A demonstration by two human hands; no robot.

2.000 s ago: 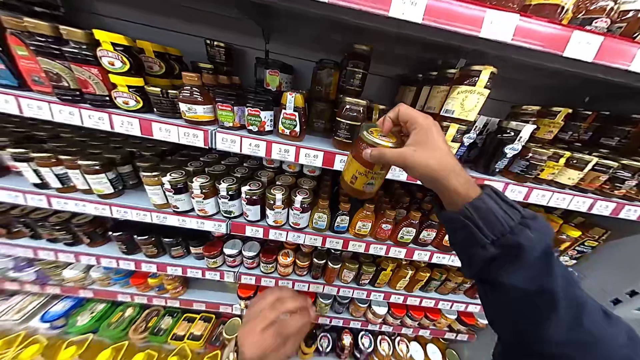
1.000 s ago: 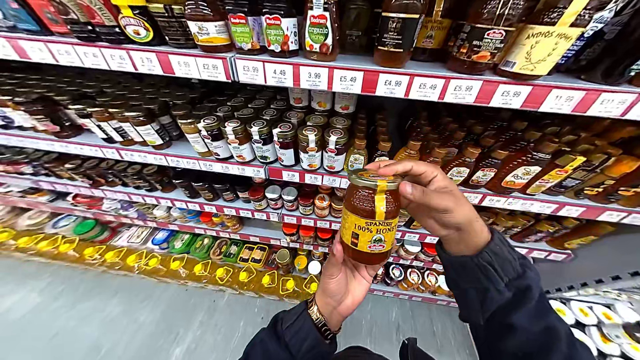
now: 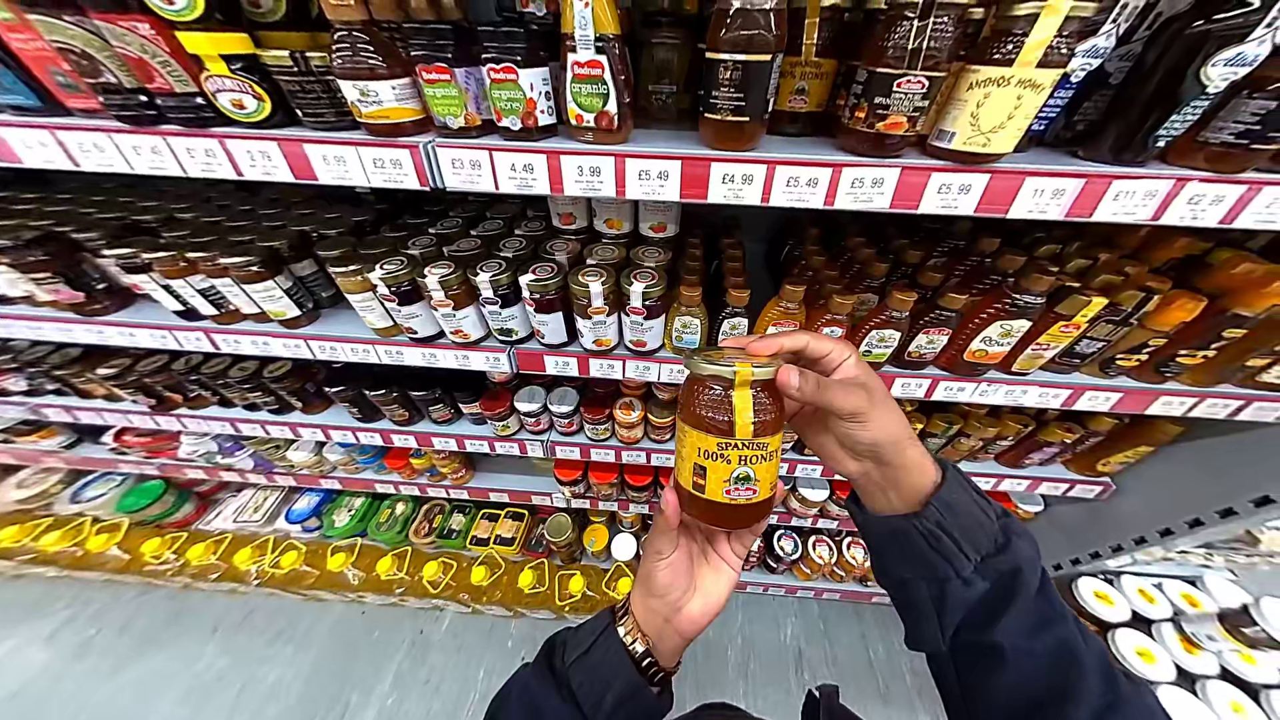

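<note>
A glass jar of honey [image 3: 730, 440] with a yellow label and a gold lid stands upright between my hands, in front of the shelves. My left hand [image 3: 685, 570] supports it from below, palm up, with the fingers partly hidden behind and under the jar. My right hand [image 3: 850, 405] grips the jar by its lid and upper right side, thumb and forefinger at the rim. The label faces me, and a yellow strip runs from the lid down the glass. A metal-banded watch [image 3: 642, 640] is on my left wrist.
Behind the jar run red-edged store shelves [image 3: 690, 180] with price tags. They bear jam jars [image 3: 545, 300], squeeze bottles of honey [image 3: 1000, 320] and tubs [image 3: 350, 515]. Yellow oil bottles [image 3: 340, 560] line the floor level. White-lidded jars [image 3: 1140, 650] stand at the lower right.
Two seconds ago my right hand alone held the jar near the upper shelf. The jar is lower now, and my left hand has come under it. Since one second ago the hold looks much the same.
</note>
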